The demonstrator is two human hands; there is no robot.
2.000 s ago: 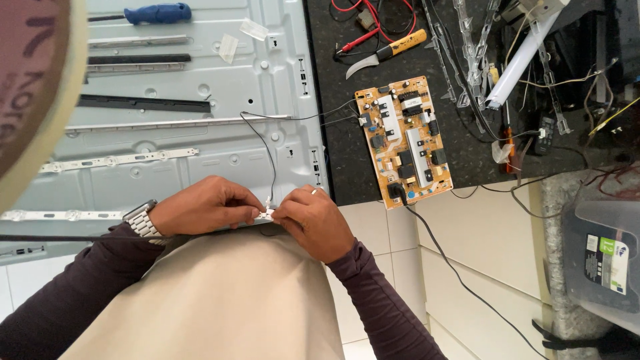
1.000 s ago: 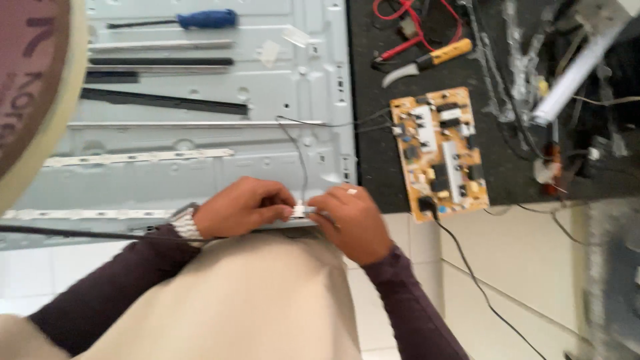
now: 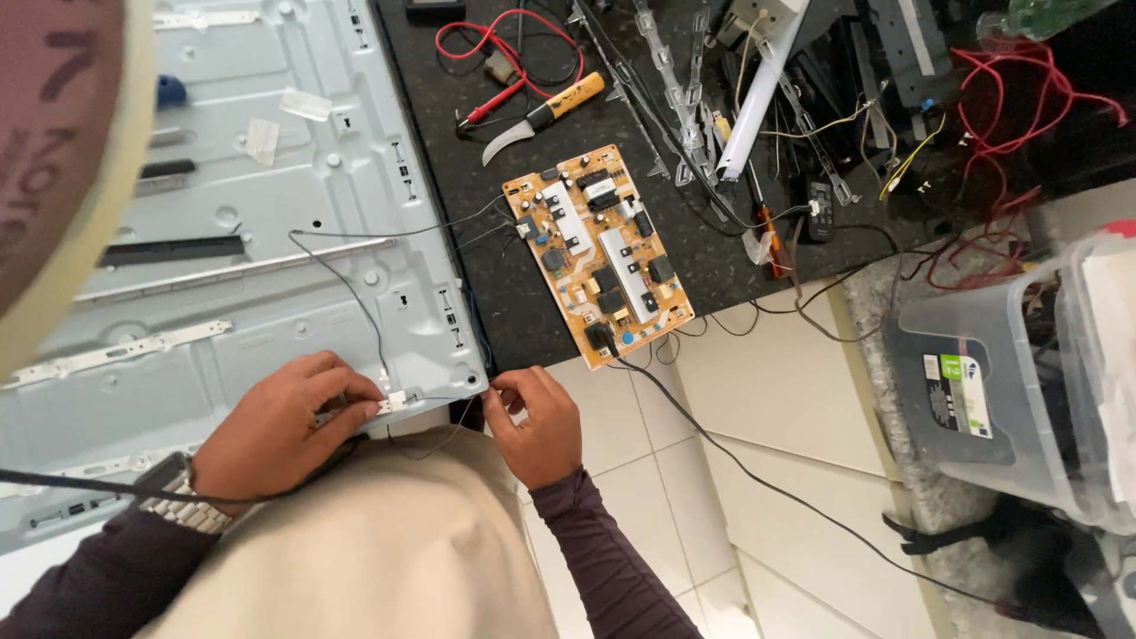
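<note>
My left hand pinches the end of an LED strip with a small white connector, near the lower edge of a grey metal TV back panel. My right hand has thumb and forefinger together at the panel's corner; a thin dark wire runs from the connector toward them. Another thin wire loops over the panel from the connector side and on toward an orange power supply circuit board. The board lies on the dark stone counter, with a black power cord plugged into it.
A curved knife with yellow handle, red test lead, clear plastic strips and an orange-handled screwdriver lie on the counter. A clear plastic bin stands at the right. A roll of tape blocks the upper left.
My right hand has moved right, away from my left hand, to the panel's corner. My left hand stays at the strip's connector. The view has shifted.
</note>
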